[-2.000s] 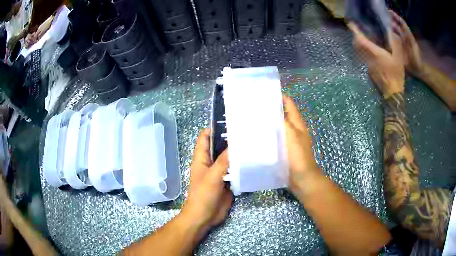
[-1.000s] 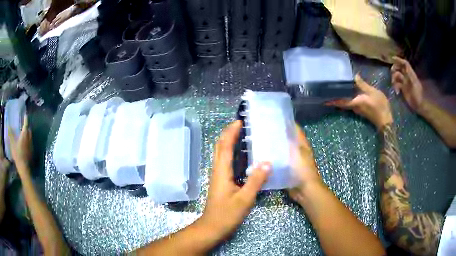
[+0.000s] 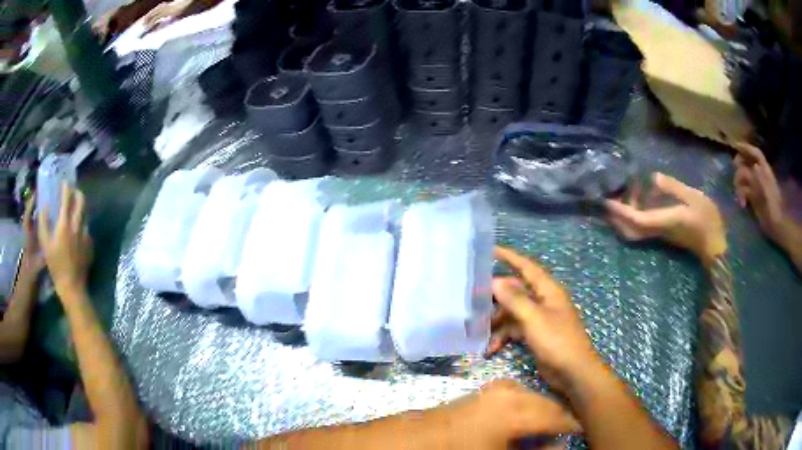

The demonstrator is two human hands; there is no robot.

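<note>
Several frosted white covers stand in a leaning row on bubble wrap, with dark edges under them. The rightmost cover (image 3: 440,277) stands close beside its neighbour (image 3: 352,281). My right hand (image 3: 541,312) is at the right side of the rightmost cover, fingers apart and fingertips at its edge; it does not appear to grip it. My left hand (image 3: 519,413) is low in front of the row, blurred, its fingers pointing right and partly hidden by my right forearm. Whether its fingers are closed cannot be made out.
Stacked black housings (image 3: 343,110) stand in columns at the back. A black oblong piece with a shiny surface (image 3: 563,165) lies at back right, beside another person's hand (image 3: 668,215) with a tattooed arm. Cardboard (image 3: 681,70) is behind. Another person's hands (image 3: 66,233) hold a pale piece at left.
The cover I held between both hands now stands at the right end of the row. My left hand has moved down and right. A shiny black piece lies where a cover unit was at back right.
</note>
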